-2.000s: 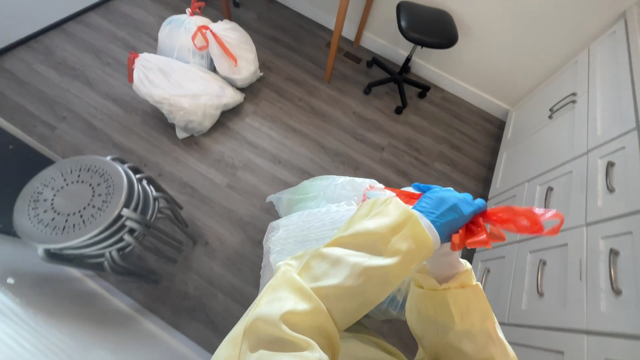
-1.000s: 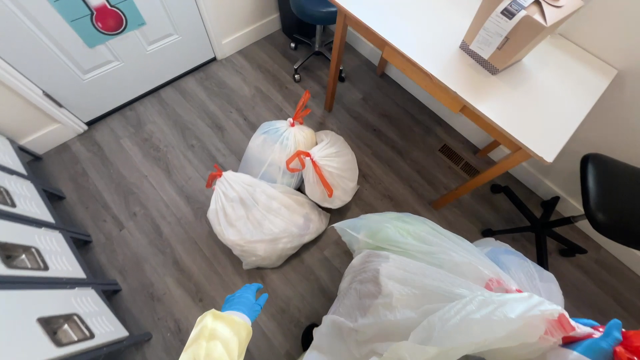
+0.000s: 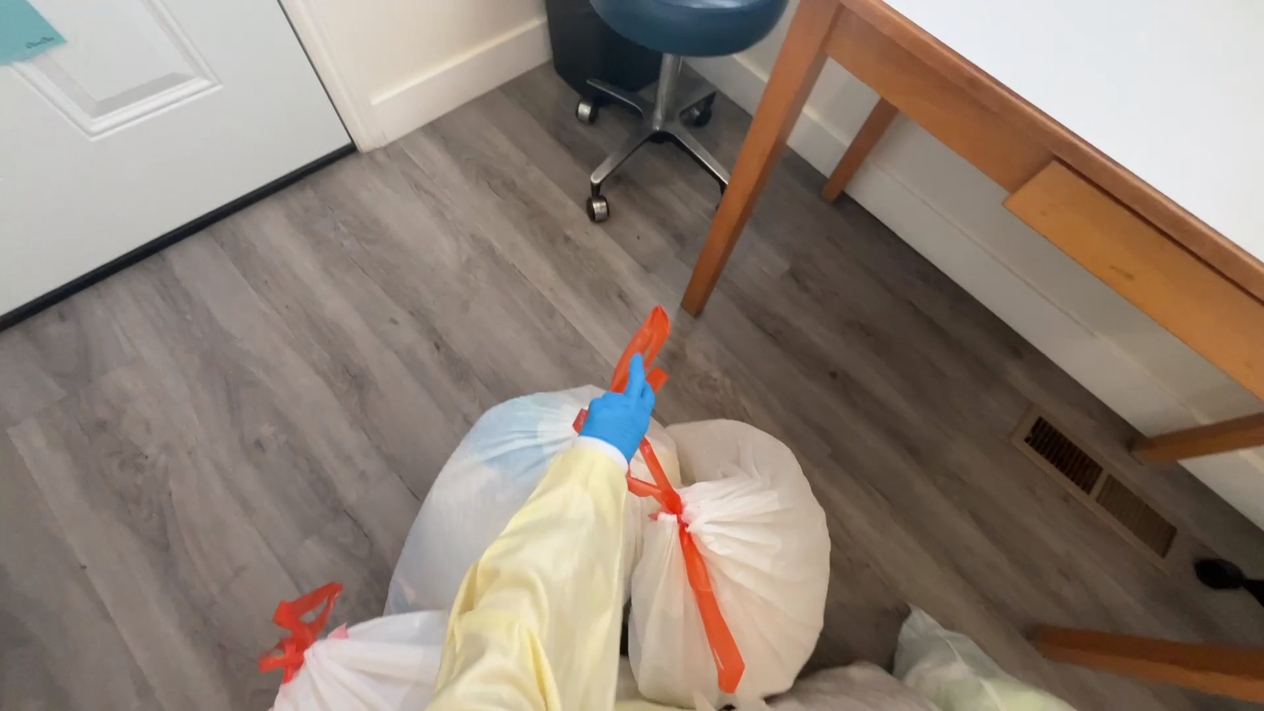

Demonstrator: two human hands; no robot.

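My left hand (image 3: 619,423), in a blue glove and yellow gown sleeve, is at the red drawstring (image 3: 642,346) of a white plastic trash bag (image 3: 484,469). One finger points up along the drawstring; the palm side is hidden, so a grip cannot be told. Beside it stands a second white trash bag (image 3: 755,553), tied with a red drawstring. A third white trash bag (image 3: 380,662), with a red tie, shows at the lower left. Parts of more bags (image 3: 953,667) show at the lower right edge. My right hand is out of view.
A wooden table (image 3: 928,94) with a white top stands at the upper right. Past its near leg is a wheeled stool (image 3: 691,25) with a blue seat, by a dark bin (image 3: 592,59). A white door (image 3: 148,158) is at the upper left. A floor vent (image 3: 1096,484) lies under the table.
My left hand has moved from bare floor to the red drawstring of the back bag. My right hand, which held several bags by their red ties, has left the view. The view has moved closer.
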